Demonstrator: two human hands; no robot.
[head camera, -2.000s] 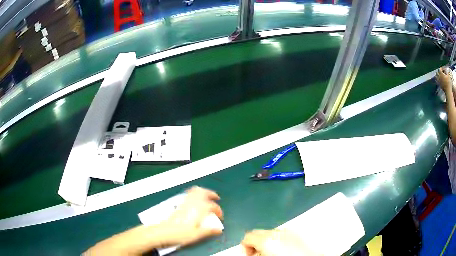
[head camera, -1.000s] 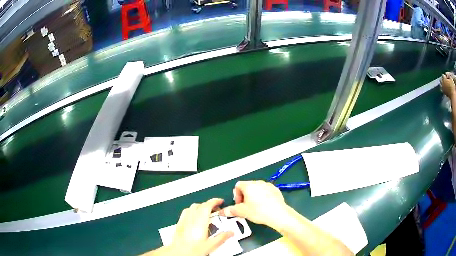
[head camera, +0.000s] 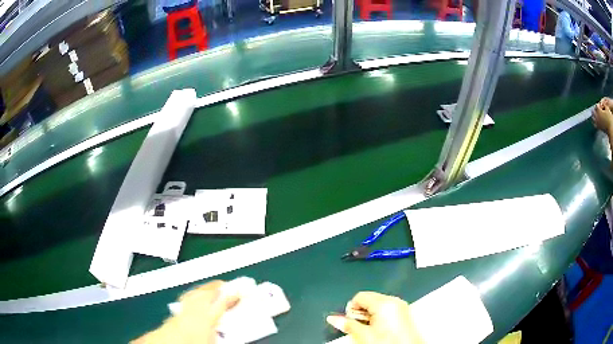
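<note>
A white hang-tab retail box (head camera: 250, 310) lies on the green worktop at the bottom, its tab end to the right. My left hand (head camera: 195, 312) holds its left side; the box looks blurred and part of it is hidden by the hand. My right hand (head camera: 378, 318) is apart from the box, to its right, over the left end of a blank white sheet (head camera: 454, 310). Its thumb and fingertips are pinched together; a tiny pale bit shows at them, too small to tell what it is.
Blue-handled cutters (head camera: 386, 253) lie partly under a second white sheet (head camera: 487, 228). Beyond the white rail (head camera: 316, 225), boxes (head camera: 232, 211) rest against the diagonal bar (head camera: 144, 181) on the belt. A metal post (head camera: 470, 101) stands at the rail. Another person's hand (head camera: 603, 115) shows far right.
My right hand has moved away from the box to the right, uncovering the cutters. My left hand and the box have shifted left. A far box on the belt has moved left behind the post.
</note>
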